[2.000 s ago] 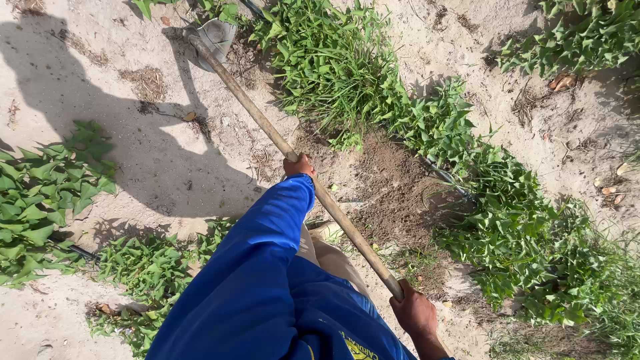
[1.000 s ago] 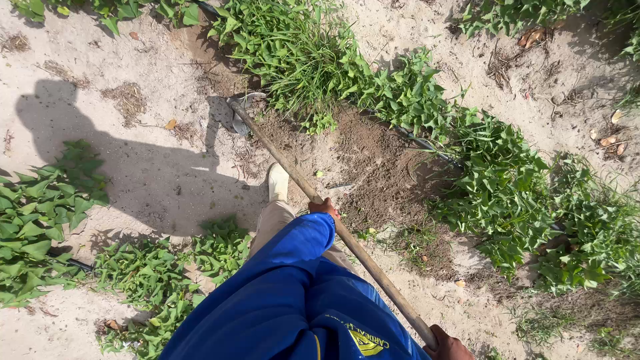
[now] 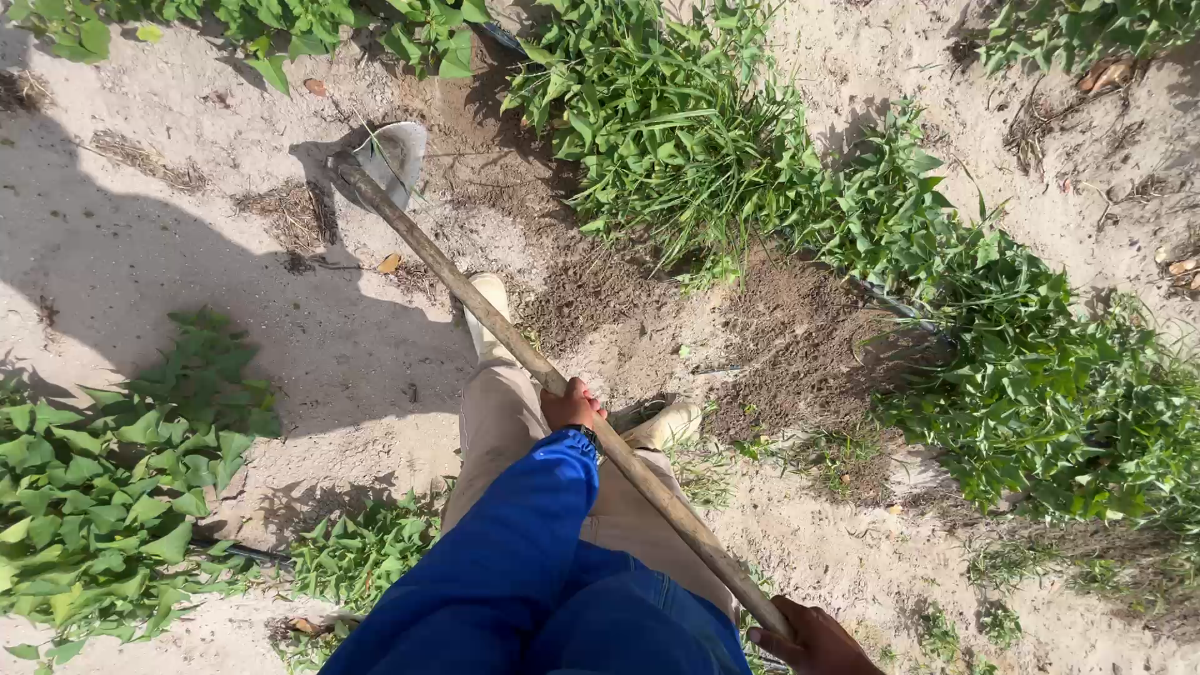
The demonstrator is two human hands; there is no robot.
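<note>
A hoe with a long wooden handle (image 3: pixel 487 314) slants from upper left to lower right across my body. My left hand (image 3: pixel 574 405), with a dark band at the wrist, is closed around the middle of the handle. Near its lower-right end, my right hand (image 3: pixel 811 639) grips the same handle. The grey metal hoe blade (image 3: pixel 398 161) is over pale sandy ground, left of the leafy row, with a thin grass stem across it. Whether the blade touches the ground, I cannot tell. Dark loosened soil (image 3: pixel 797 347) lies along the row's near edge.
A row of green leafy vines mixed with grass (image 3: pixel 675 131) runs from upper middle to lower right, with a dark irrigation hose (image 3: pixel 895 305) partly under it. More vines (image 3: pixel 112 478) grow at lower left. My light boots (image 3: pixel 489 314) stand on the sand between. Dry plant clumps (image 3: pixel 286 216) lie at left.
Since a second ago the hoe blade has moved away from the row's soil edge, toward the upper left. Both hands have kept hold of the handle. A second boot now shows.
</note>
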